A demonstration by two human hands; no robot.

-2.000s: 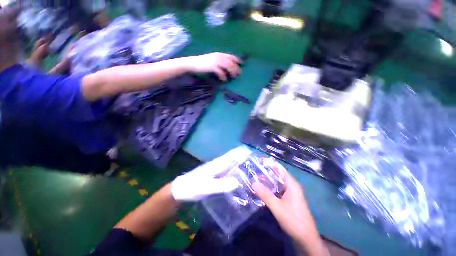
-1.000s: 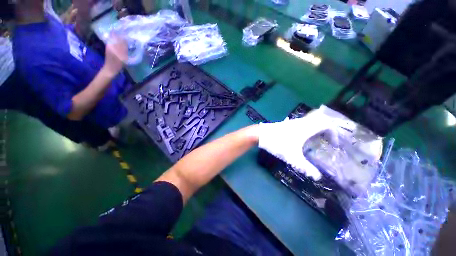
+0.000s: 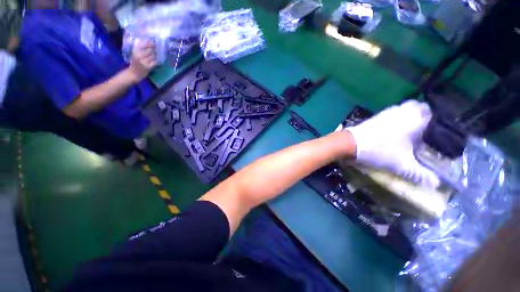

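Note:
My left hand [image 3: 390,140], in a white glove, lies over the far side of the cream block [image 3: 399,191] of the jig, its thumb apart from the fingers. Whether it holds anything is hidden. The block sits on a black base [image 3: 365,219] with white lettering. The black press head [image 3: 447,134] stands just beyond the fingers. Clear cases or film [image 3: 467,217] lie in a glaring pile to the right of the jig. A blurred brown shape cut off at the lower right corner may be my right arm; no right hand can be made out.
A black tray [image 3: 162,97] of scattered black fittings stands left of the jig. Loose black fittings [image 3: 299,91] lie beside it on the green mat. A bagged stack [image 3: 231,37] lies behind the tray. A person in blue [image 3: 74,63] is at the left. More bagged items lie farther back.
Both hands held a clear case over my lap at first. My left hand then moved onto the jig, with a clear case beneath it, and has since shifted farther across toward the press head.

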